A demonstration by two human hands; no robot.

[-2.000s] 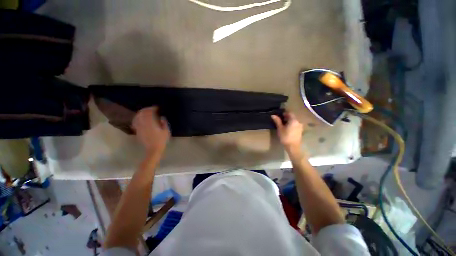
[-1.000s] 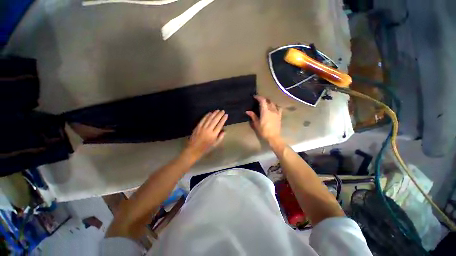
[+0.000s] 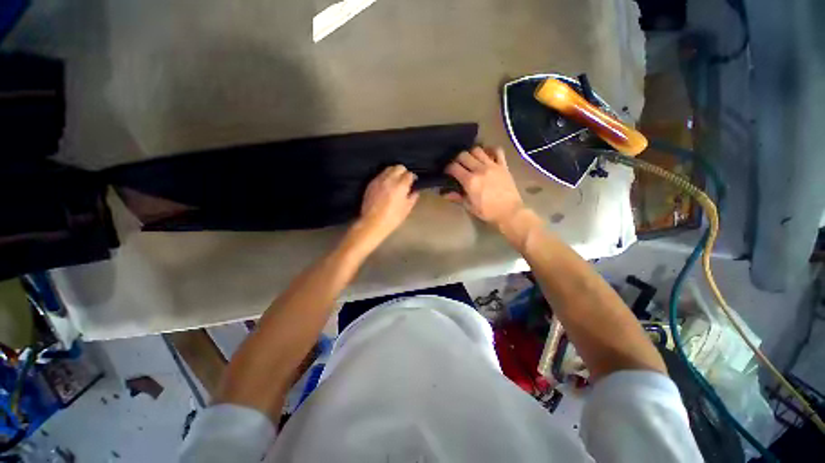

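A long dark sleeve lies across the padded table, its brown-patched end at the left and its straight narrow end at the right. My left hand grips the near edge of the sleeve a little short of the narrow end, fingers curled. My right hand grips the near corner of the narrow end, where the cloth is bunched between the two hands. The fingertips are partly hidden in the dark cloth. The steam iron with its orange handle rests on the table just right of the sleeve end.
A dark stack of sleeves lies at the left, touching the sleeve's patched end. A white strip lies at the top. The yellow hose and blue-green cable trail down at the right. A grey-blue padded form stands at far right.
My left hand was flat on the sleeve and now has its fingers curled on the near edge. My right hand has closed around the end corner. The near edge is now bunched up.
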